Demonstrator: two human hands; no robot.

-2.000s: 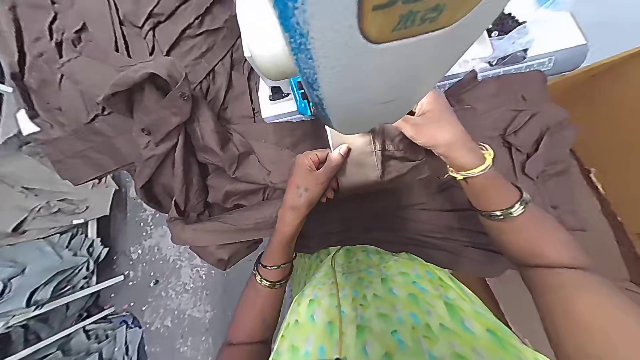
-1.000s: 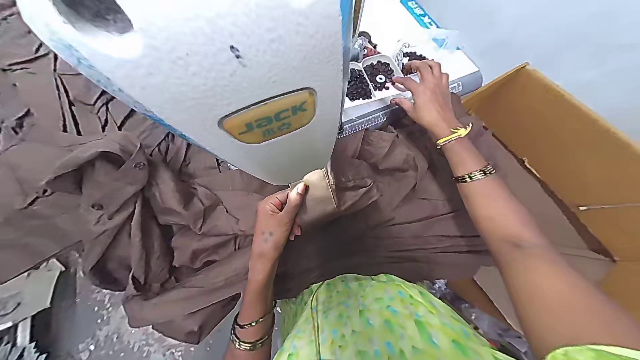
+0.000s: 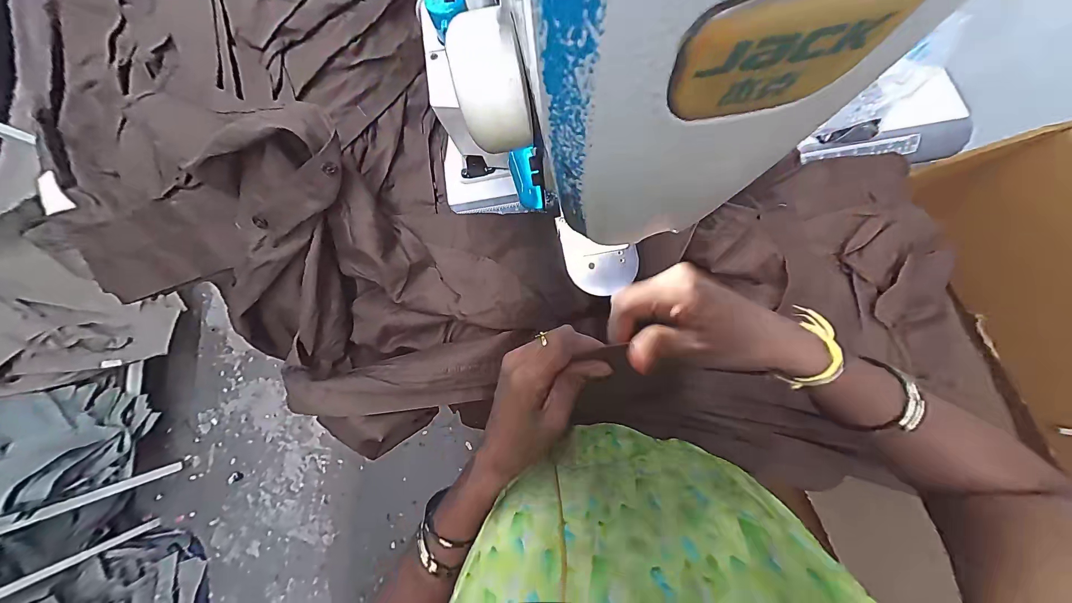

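Brown garment fabric [image 3: 419, 276] with buttons spreads under and around the head of a white and blue Jack sewing machine [image 3: 645, 126]. My left hand [image 3: 540, 394] pinches an edge of this fabric between thumb and fingers, just below the machine's rounded metal work plate [image 3: 599, 261]. Close beside it, my right hand [image 3: 691, 322] is curled, slightly blurred, with its fingertips closed on the same stretch of fabric. Both hands are on my side of the plate, and the part of the cloth between the fingertips is mostly hidden.
A cardboard box [image 3: 1005, 251] stands at the right. Behind the machine head, a white tray [image 3: 930, 117] holds a clear plastic bag. Grey-green garments [image 3: 67, 444] lie at the lower left by white rods [image 3: 92, 498], above a speckled grey floor [image 3: 260, 469].
My right hand has come back from the button trays to the fabric beside my left hand. The light cuff piece that was at the machine plate has left it, and the plate now shows bare.
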